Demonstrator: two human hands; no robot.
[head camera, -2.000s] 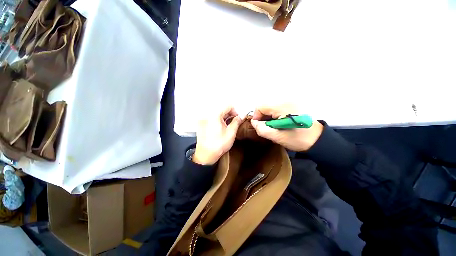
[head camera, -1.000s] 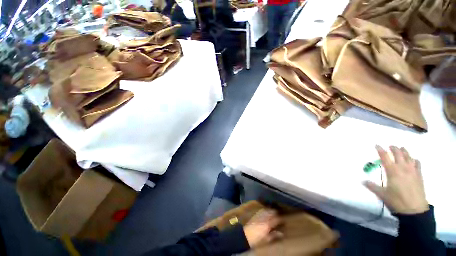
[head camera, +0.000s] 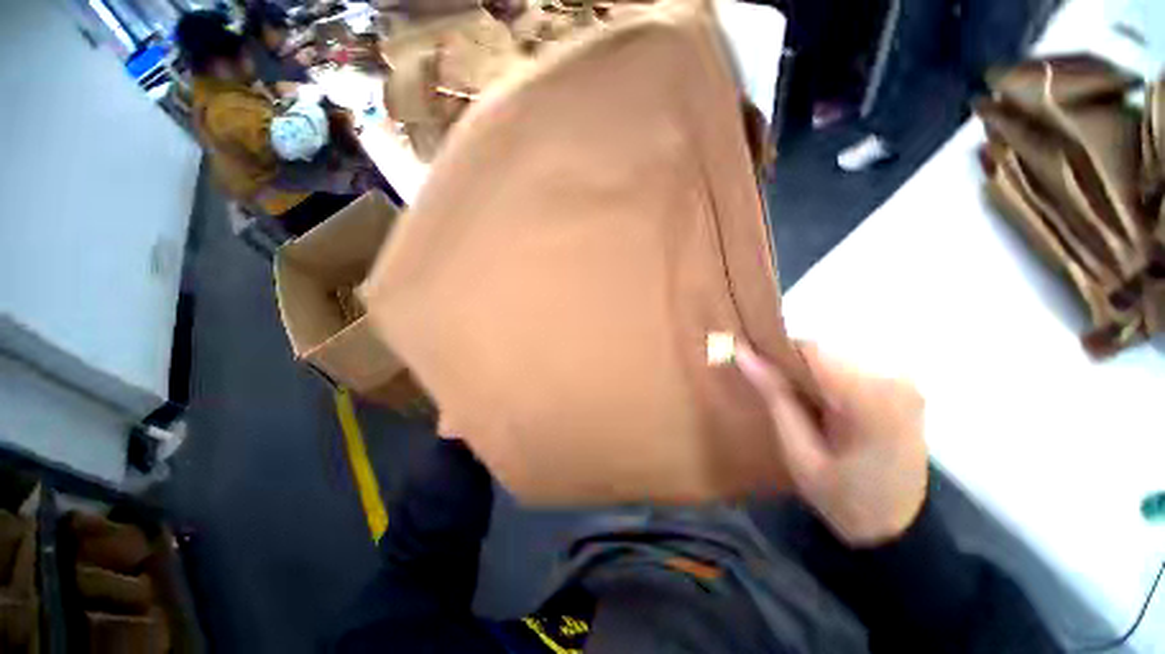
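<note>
A tan-brown bag (head camera: 575, 294) is held up in front of me, its flat side facing me, slightly blurred. A small white square sticker (head camera: 721, 348) is on it near its right edge. My right hand (head camera: 850, 441) grips that right edge, with the thumb beside the sticker. My left hand is hidden behind the bag; only its dark sleeve shows at the lower left. A green-handled tool (head camera: 1154, 507) lies on the white table at the right rim, partly cut off, with a dark cord.
Brown bags (head camera: 1073, 179) are stacked on the white table (head camera: 894, 281) at the right. An open carton (head camera: 345, 288) stands on the floor at the left, near a yellow line (head camera: 360, 463). People are seated at the back left. Boxes of brown pieces (head camera: 113, 575) are at the lower left.
The green tool has left my right hand and lies on the table. The bag has risen from my lap, and my right hand has moved from the table onto its edge. The view has swung left.
</note>
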